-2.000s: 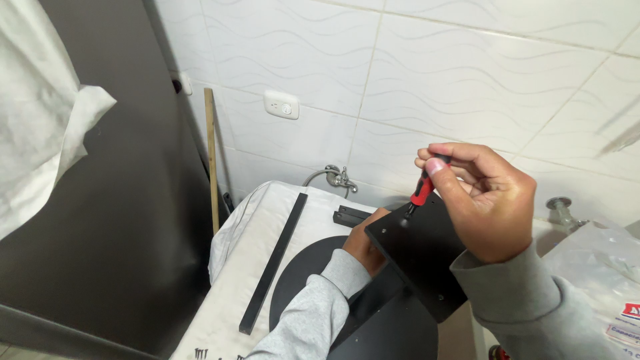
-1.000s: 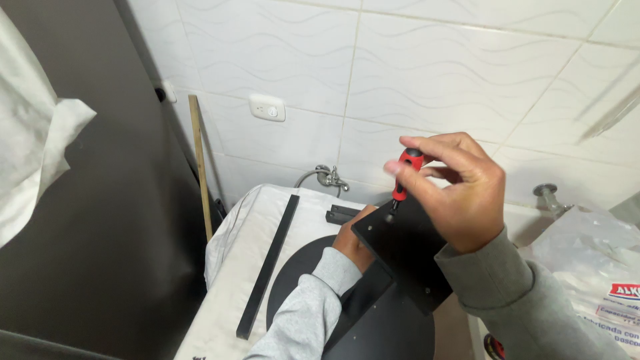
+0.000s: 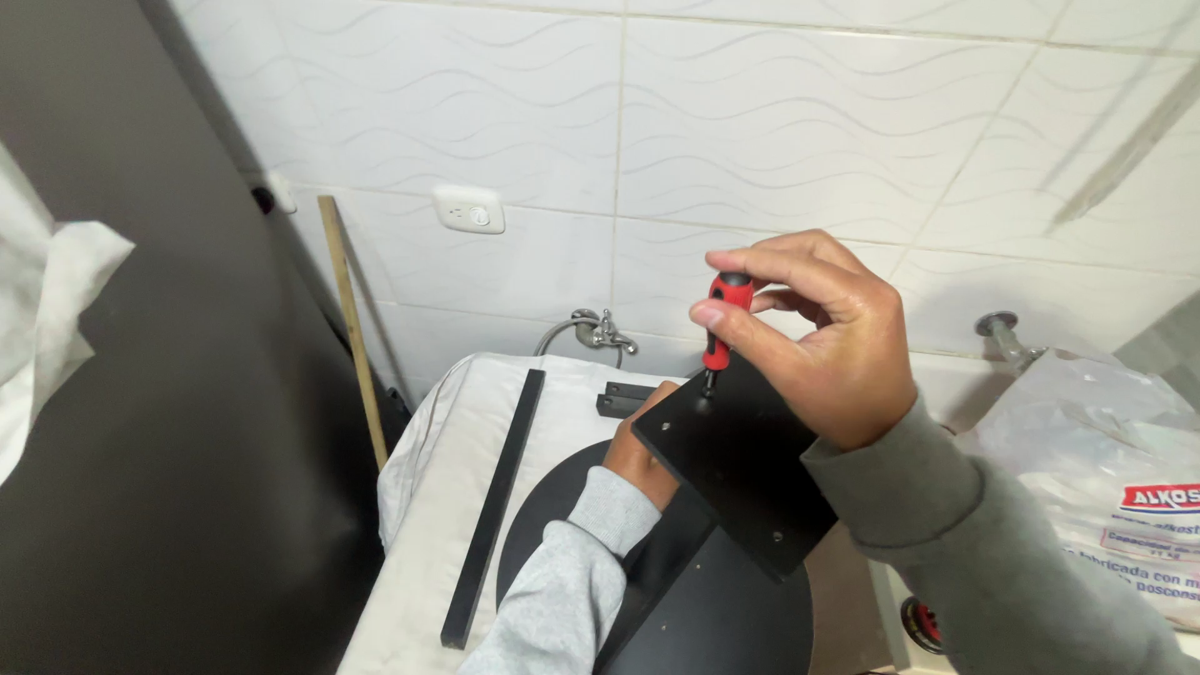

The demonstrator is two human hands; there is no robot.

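My right hand (image 3: 825, 328) grips the red and black handle of a short screwdriver (image 3: 727, 323) between thumb and fingers. The screwdriver's tip meets a black square panel (image 3: 741, 469) near its upper edge, and screw heads show close to other corners. My left hand (image 3: 642, 450) is under the panel's left side and holds the piece from below; its fingers are mostly hidden. A dark board (image 3: 661, 562) runs down from beneath the panel, over a round black disc (image 3: 759, 600). To the left, a long black bar (image 3: 494, 506) lies on the white cloth cover (image 3: 422, 534).
Short black bars (image 3: 623, 398) lie behind my left hand. A tap (image 3: 605, 330) and an outlet (image 3: 469, 209) are on the tiled wall. A wooden stick (image 3: 354, 328) leans beside the dark appliance (image 3: 187, 375). At right is a printed plastic bag (image 3: 1078, 450).
The fingers of my right hand have shifted around the screwdriver handle, while its tip stays at the panel. My left hand still holds the piece from below.
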